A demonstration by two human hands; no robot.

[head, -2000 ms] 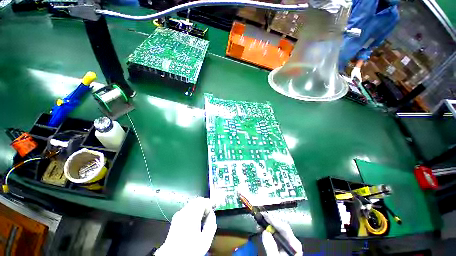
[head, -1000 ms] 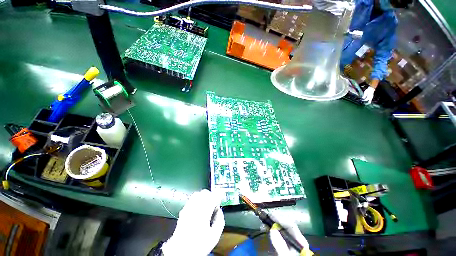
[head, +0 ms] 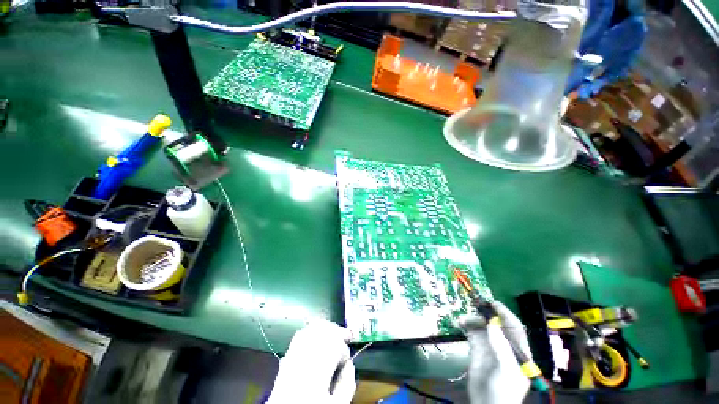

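Observation:
A large green circuit board (head: 402, 237) lies in front of me on the bench. My right hand (head: 497, 347), in a white glove and partly blurred, holds a soldering iron (head: 512, 341), its copper-brown tip over the lower right part of the board. My left hand (head: 317, 364), in a white glove and cut off by the bottom edge, is at the board's near left corner, closed on the solder wire (head: 244, 260). The wire runs from a spool (head: 191, 155) at the left, and a short end shows past my fingers.
A divided black tray (head: 188, 296) at left holds a white bottle, a tub and a blue tool. Another black tray (head: 535, 309) is at right. A clear hood (head: 516, 142), an orange fixture (head: 426, 79), another board (head: 272, 83) and a person's blue sleeve (head: 619, 47) are further back.
My right hand and the iron have moved right and up across the board, away from its near edge. The solder end now shows beyond my left fingers. The view has shifted slightly.

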